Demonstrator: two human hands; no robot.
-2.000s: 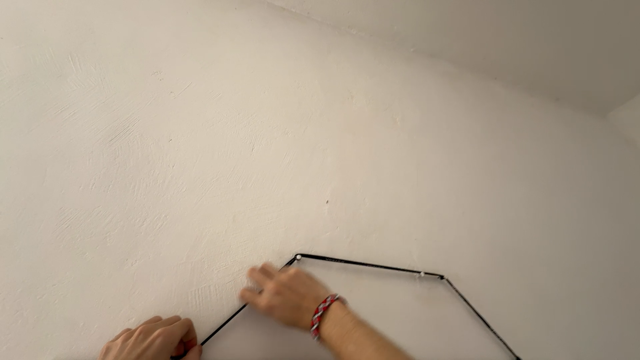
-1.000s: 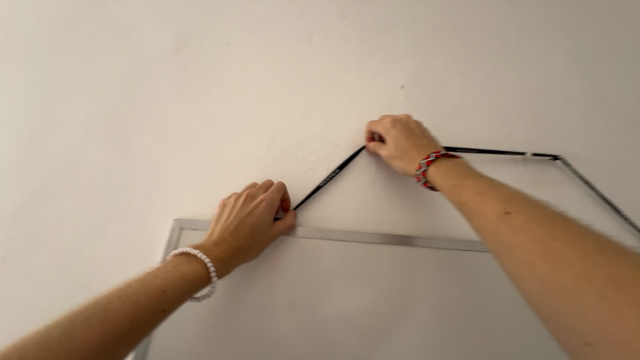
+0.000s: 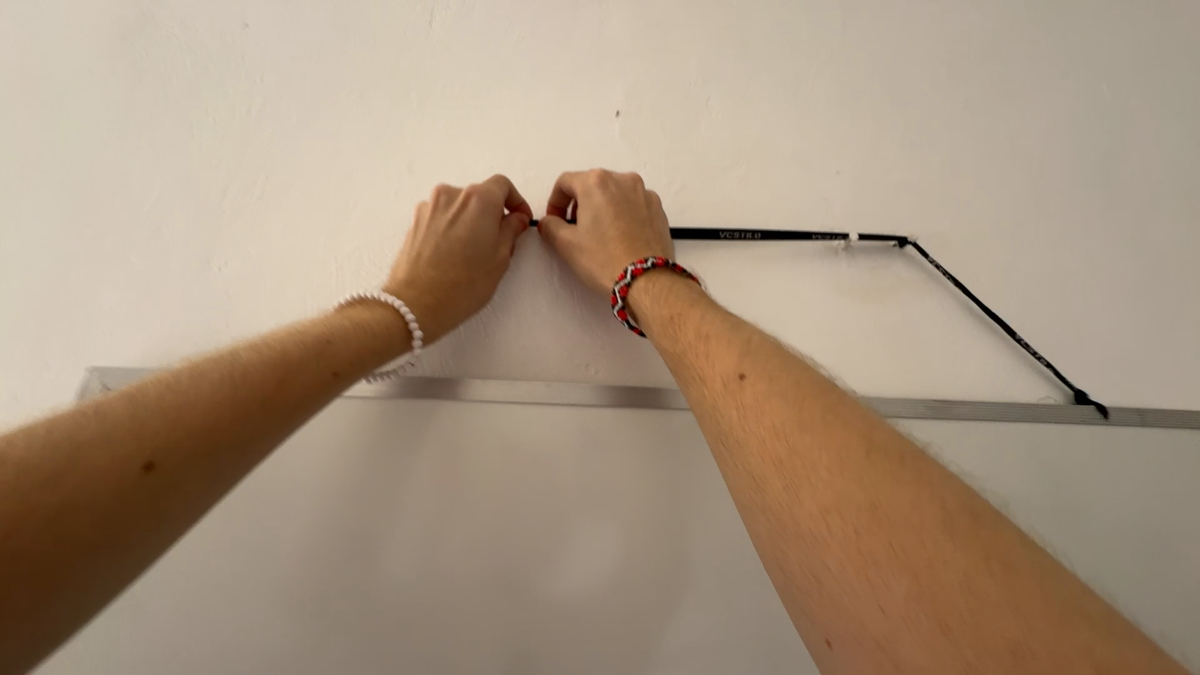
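Observation:
A black strap [image 3: 759,234] with pale lettering runs along the wall, from my hands to a knot or fixing at the right, then slants down to a whiteboard's metal frame [image 3: 562,394]. My left hand [image 3: 469,234] pinches the strap between thumb and forefinger. Close beside it, my right hand [image 3: 605,225] also pinches the strap, with a short dark bit showing between the two. Whatever holds the strap to the wall near my fingers is hidden. A small white piece [image 3: 851,237] sits on the strap left of its right bend.
Behind everything is a rough off-white wall [image 3: 281,112] with a small dark mark above my right hand. The whiteboard's surface [image 3: 525,544] fills the lower view, partly behind my forearms. The strap's lower right end is knotted [image 3: 1087,401] at the frame.
My left hand has moved up from the whiteboard's top edge and come close to my right hand. The slanting left stretch of strap seen earlier no longer shows. The view has tilted down since the first frame.

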